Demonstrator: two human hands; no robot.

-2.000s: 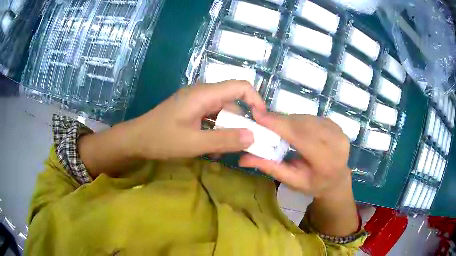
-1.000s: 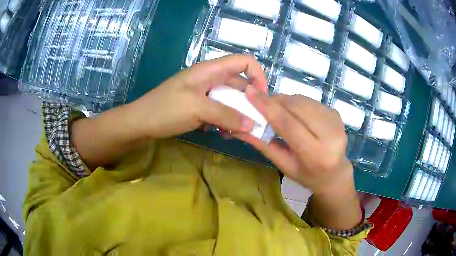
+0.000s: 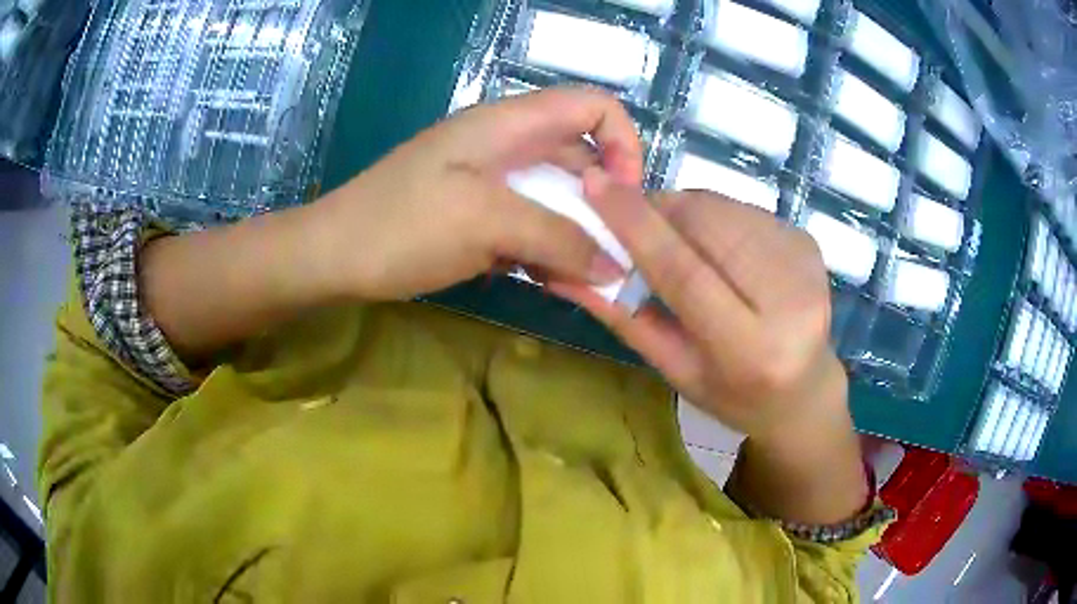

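A white housing (image 3: 567, 203) is held between my two hands in front of my chest, near the bench edge. My left hand (image 3: 443, 201) grips its left side, with the thumb across its near face and the index finger curled over the top. My right hand (image 3: 738, 301) holds its right end between fingers and thumb. The fingers cover much of the housing, and I cannot tell whether a small part is pinched at its end. Behind the hands, the unit blister tray (image 3: 676, 89) holds white blocks in its pockets.
The ribbed rod-part tray (image 3: 195, 106) lies at the left of the green bench top (image 3: 384, 89). A second unit tray (image 3: 1018, 366) is at the far right. A clear plastic bag (image 3: 1004, 71) is at the upper right. A red stool (image 3: 929, 510) stands below the bench.
Both hands and the housing have moved up in the picture. The fingers now cover more of the housing, which stays held in both hands.
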